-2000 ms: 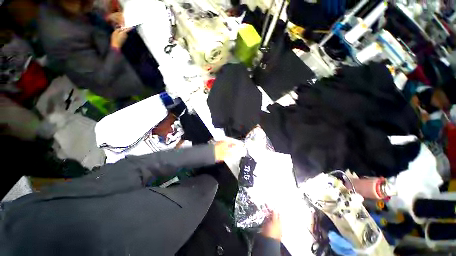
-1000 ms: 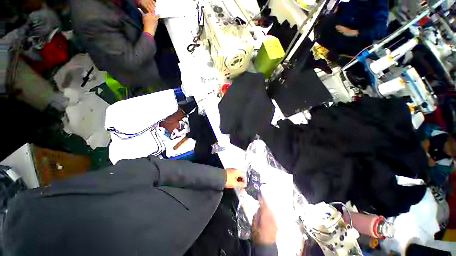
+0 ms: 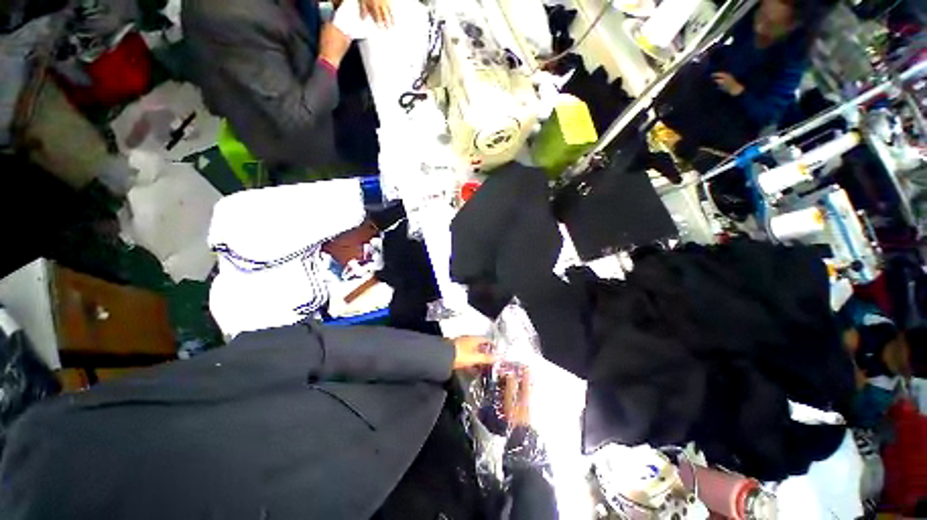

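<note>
My left hand point(image 3: 474, 352), in a dark grey sleeve, grips the upper left edge of a crinkled clear plastic bag point(image 3: 516, 327) over the white table point(image 3: 565, 406). My right hand point(image 3: 515, 396) lies just below it, its fingers among the shiny plastic; glare and blur hide its grip. A small dark piece point(image 3: 492, 417) shows beside the right fingers; no lettering is readable. The plastic hangs down at the table's near edge.
Black fabric point(image 3: 701, 345) heaps right of the hands. A cream sewing machine point(image 3: 488, 112) stands beyond, another machine point(image 3: 640, 477) at lower right. White folded panels point(image 3: 274, 223) lie over a basket at left. One person point(image 3: 269, 81) sits upper left, another point(image 3: 773, 61) upper right.
The view has shifted. My right hand has moved up from the bag's lower end, closer to my left hand. The dark lettered piece seen in the bag earlier is no longer readable.
</note>
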